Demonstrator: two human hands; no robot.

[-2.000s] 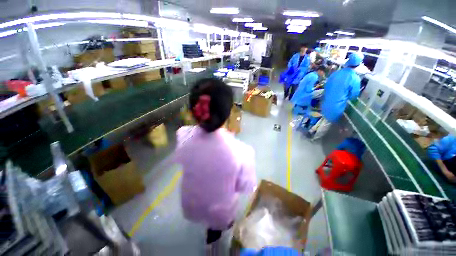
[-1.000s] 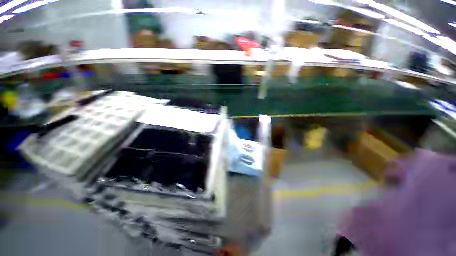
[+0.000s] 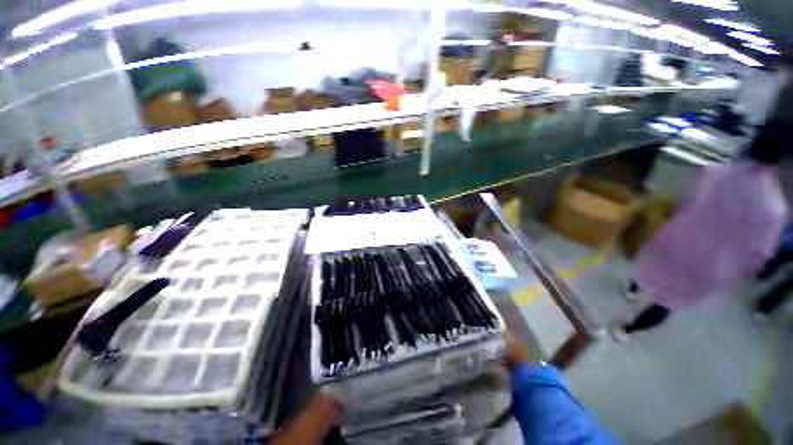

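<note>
A stack of white parts trays (image 3: 417, 355) stands in front of me. Its top tray holds slim black parts (image 3: 396, 300) in rows, with a white paper sheet (image 3: 374, 233) across its far part. My left hand (image 3: 309, 421), blurred and cut by the bottom edge, is at the stack's near left corner. My right hand (image 3: 519, 355), in a blue sleeve, is against its right side. Both hands appear to hold the stack; their fingertips are hidden. To the left stands a stack topped by an empty pocketed tray (image 3: 202, 323), with a few black strips (image 3: 126, 315) on its left edge.
A metal frame rail (image 3: 539, 269) and a blue-white printed packet (image 3: 487, 261) are right of the trays. A person in pink (image 3: 715, 233) is on the aisle at right. Open cartons (image 3: 596, 209) are under the green bench (image 3: 348, 182). A white shelf (image 3: 252, 130) runs behind.
The view has swung from the aisle to the tray stacks, now closer. Both hands have come to the sides of the filled stack. The person in pink is farther off at right.
</note>
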